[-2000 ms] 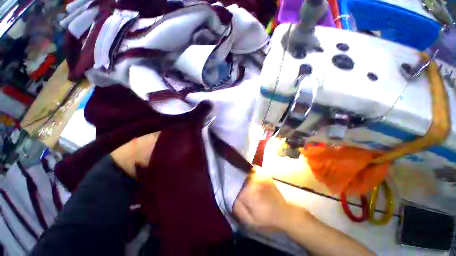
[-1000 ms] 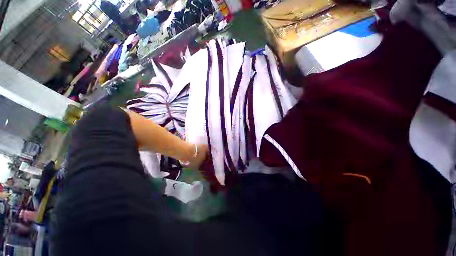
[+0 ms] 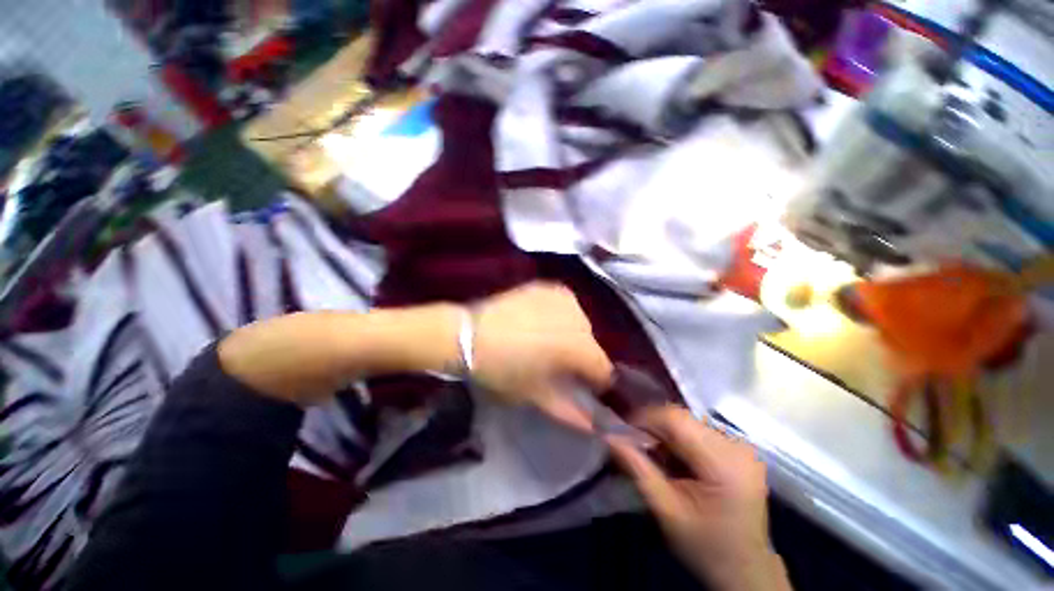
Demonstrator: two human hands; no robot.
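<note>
My left hand, with a white band at the wrist, holds fabric at the table's front edge. My right hand pinches the same spot, its fingertips meeting the left ones. A small greyish blurred thing lies between the fingers; I cannot tell what it is. A white panel with a dark edge hangs below my hands over the lap. Maroon fabric runs up behind my left hand, joined to white pieces. Motion blur hides detail.
The sewing machine stands at upper right, its lamp bright by the needle. An orange cloth hangs on its front above blurred scissor loops. A black flat object lies at the right. Striped white and maroon pieces are heaped at left.
The view has swung back from the left heap to the machine. My left hand has left the striped pieces and now meets my right hand, which has come into view, on the fabric.
</note>
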